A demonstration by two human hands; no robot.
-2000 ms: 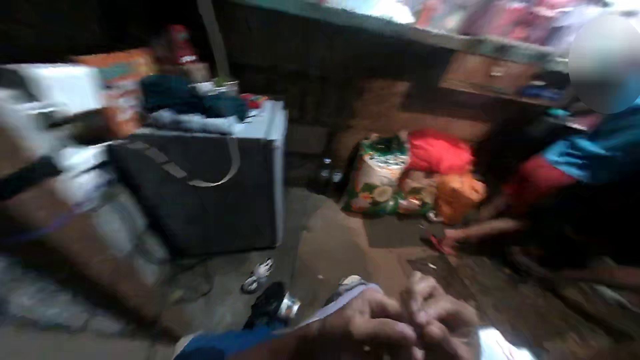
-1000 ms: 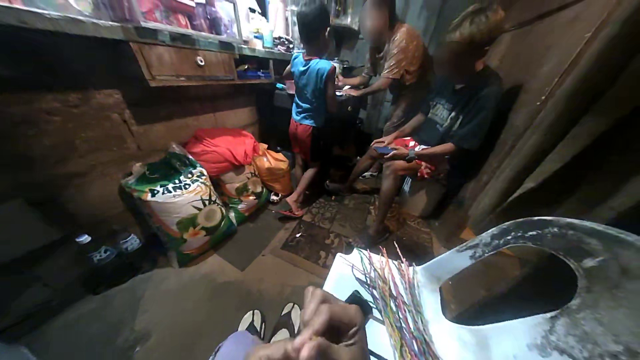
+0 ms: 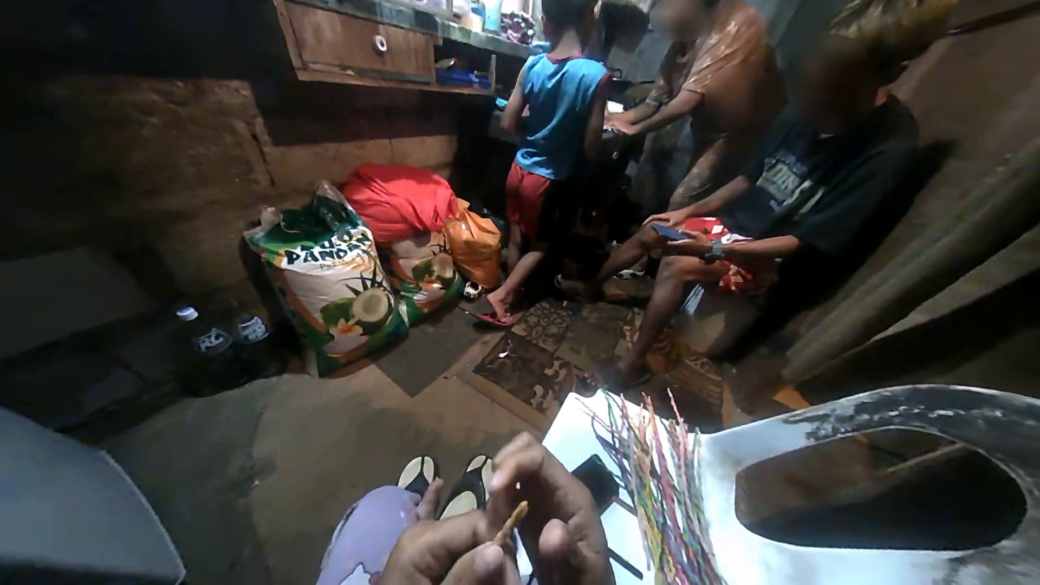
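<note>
At the bottom centre, my left hand [image 3: 455,552] pinches a thin yellowish-brown twisted strand [image 3: 512,522] between thumb and finger. Close against it on the right is my right hand [image 3: 552,508], its fingers curled around the strand's upper side; whether it grips the strand cannot be told. A bundle of multicoloured twisted strands [image 3: 662,487] lies on the seat of a white plastic chair [image 3: 812,414], just right of my hands. Beside the bundle rests a dark object [image 3: 597,481], partly hidden by my right hand.
Printed sacks [image 3: 341,301], a red cloth bundle [image 3: 402,199] and an orange bag [image 3: 474,248] stand by the wall. Dark bottles [image 3: 213,345] are at the left. A person in blue [image 3: 561,114], one bending over and one seated with a phone [image 3: 670,233] are beyond the chair.
The view has swung right since two seconds ago, bringing in the chair and strands. My hands now show a small strand between them. The standing person in blue has shifted posture slightly.
</note>
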